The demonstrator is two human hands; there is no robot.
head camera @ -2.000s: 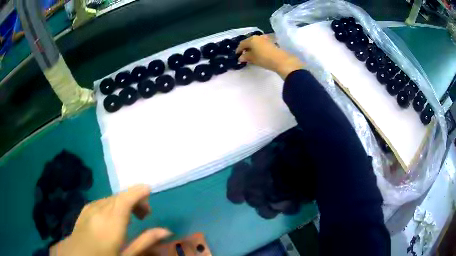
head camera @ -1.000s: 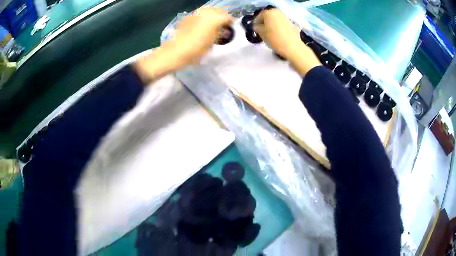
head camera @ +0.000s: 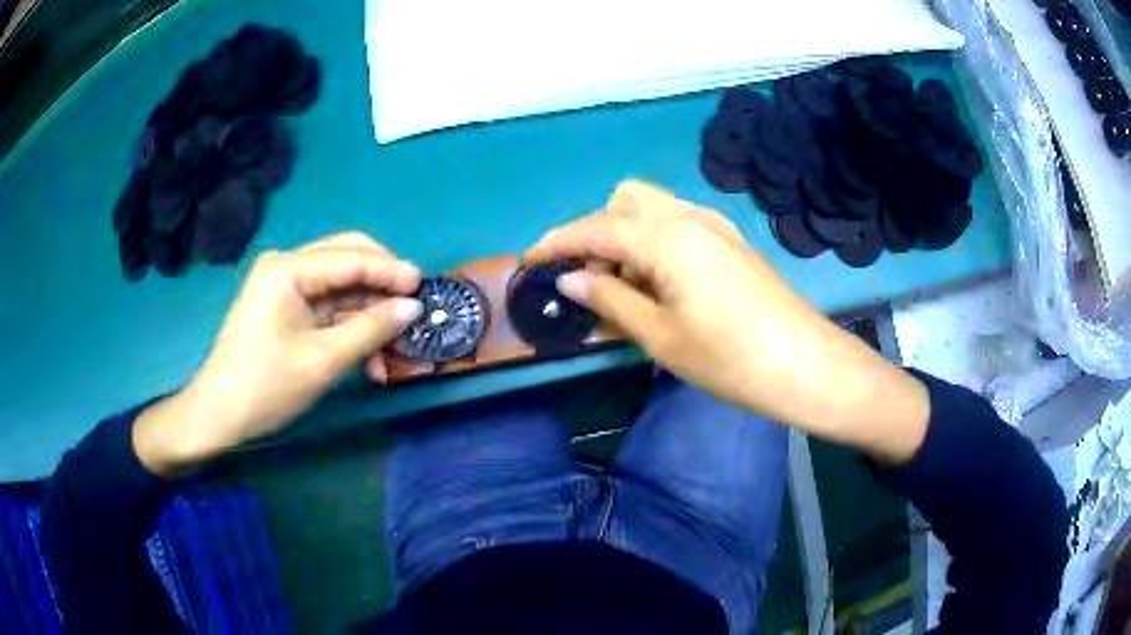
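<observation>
An orange-brown fixture [head camera: 497, 337] lies at the bench's near edge. A spoked round part [head camera: 448, 320] with a pale centre dot sits in its left recess, ribs up. My left hand [head camera: 304, 335] grips that part's left rim between thumb and fingers. A black round part [head camera: 541, 310] with a pale centre sits at the right recess, its face smooth and dark. My right hand [head camera: 676, 292] holds its upper right edge with thumb and fingers. The fingers partly hide both parts and the fixture's right end.
Heaps of thin black discs lie at the left [head camera: 223, 161] and right [head camera: 856, 161] on the green bench. White foam sheets [head camera: 620, 50] are stacked behind. A clear plastic bag [head camera: 1039, 248] with rows of black parts is at the right. A blue crate [head camera: 217, 558] is below left.
Both hands have come back from the bagged tray to the fixture at the near edge, each now on a round part there. The view has tilted down to the fixture and the wearer's lap.
</observation>
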